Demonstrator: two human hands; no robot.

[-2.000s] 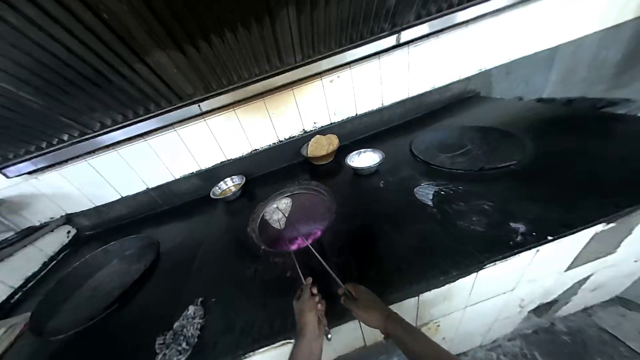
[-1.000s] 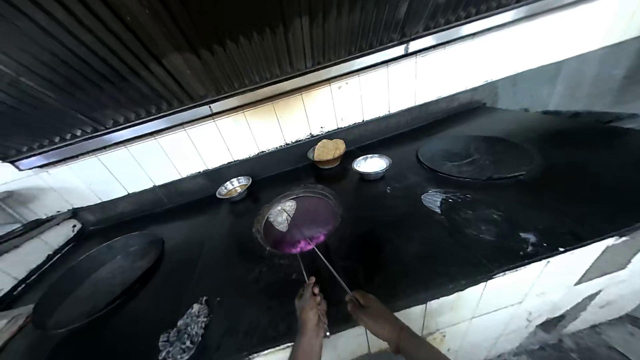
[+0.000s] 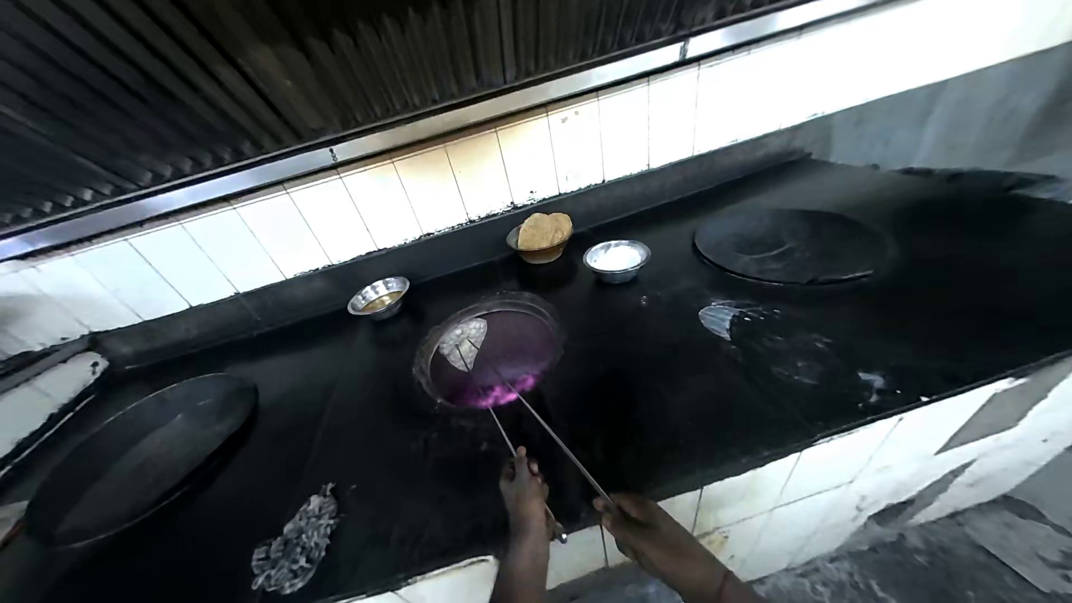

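Note:
At the lower middle, my left hand (image 3: 525, 494) is closed around a thin metal rod (image 3: 505, 431) that reaches into a round opening with a glowing purple-pink interior. To its right, my right hand (image 3: 641, 528) grips a second metal rod (image 3: 563, 445), whose far end also goes into the round opening (image 3: 532, 335). A pale, speckled, wedge-shaped piece of flatbread or dough (image 3: 463, 342) lies at the opening's left side, near the rod tips. Whether the tips touch it cannot be told. Pink flames or embers (image 3: 507, 391) show at the near edge.
Behind stand a metal bowl of yellowish liquid (image 3: 379, 298), a bowl of round flatbreads (image 3: 543, 236) and a metal bowl of white stuff (image 3: 616, 260). A dark round pan (image 3: 142, 456) lies left, crumpled foil or cloth (image 3: 297, 540) near the front, a round dark plate (image 3: 791, 244) right.

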